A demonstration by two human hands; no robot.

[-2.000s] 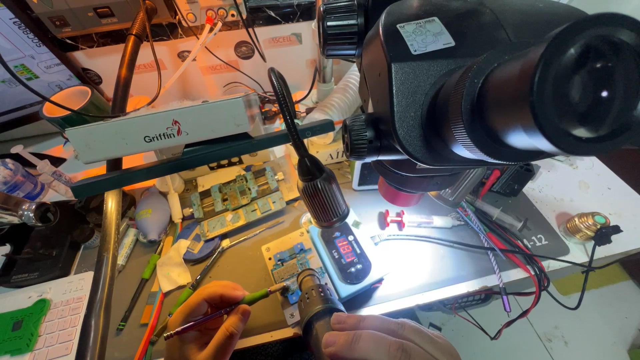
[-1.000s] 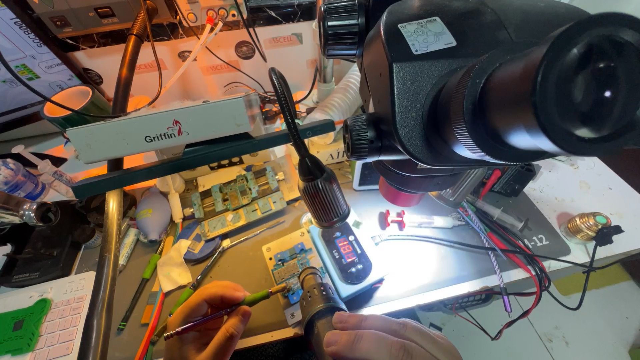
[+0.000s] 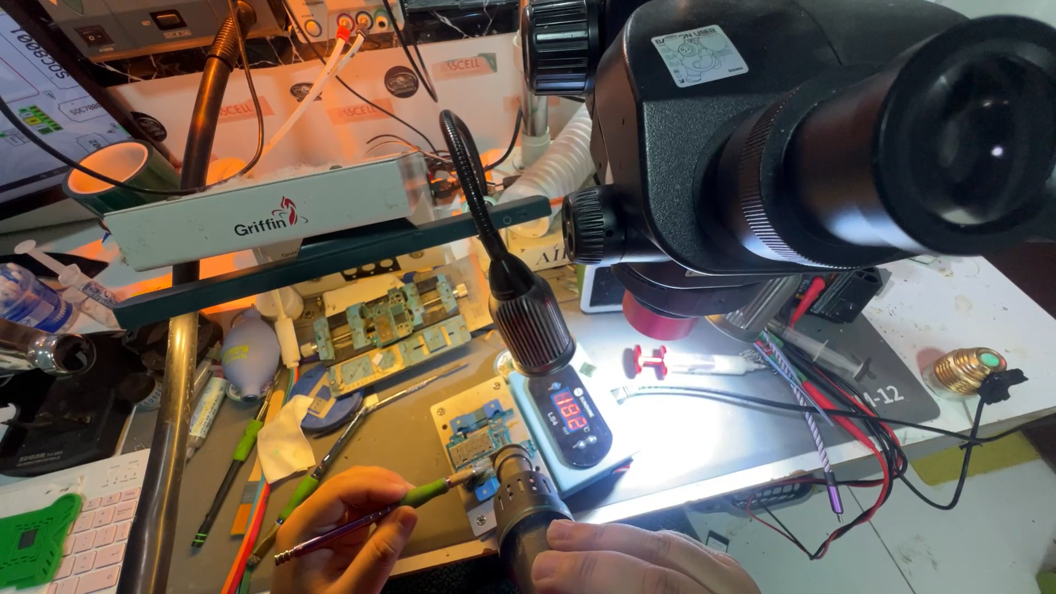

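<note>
My left hand (image 3: 351, 528) holds a thin brush-like tool (image 3: 425, 493) with a green grip and a purple shaft, its tip at a small circuit board (image 3: 478, 441) clamped on a metal plate. My right hand (image 3: 635, 557) grips the black handle of a hot air handpiece (image 3: 524, 499); its slotted metal nozzle is over the board's lower right part and hides some of it. Directly beside the plate stands a heating station (image 3: 577, 421) with a lit red display. A ribbed black gooseneck lamp (image 3: 532, 318) hangs above the station.
A stereo microscope (image 3: 701, 140) overhangs the right side. A white bar (image 3: 264, 210) and a dark bar (image 3: 330, 262) cross the upper left. Another board holder (image 3: 392, 326), tweezers (image 3: 355, 421), a blower bulb (image 3: 250, 355), a red-capped syringe (image 3: 693, 363) and cables (image 3: 866, 412) lie around the mat.
The tool tip in my left hand has shifted slightly on the board. My right hand keeps the handpiece in nearly the same place.
</note>
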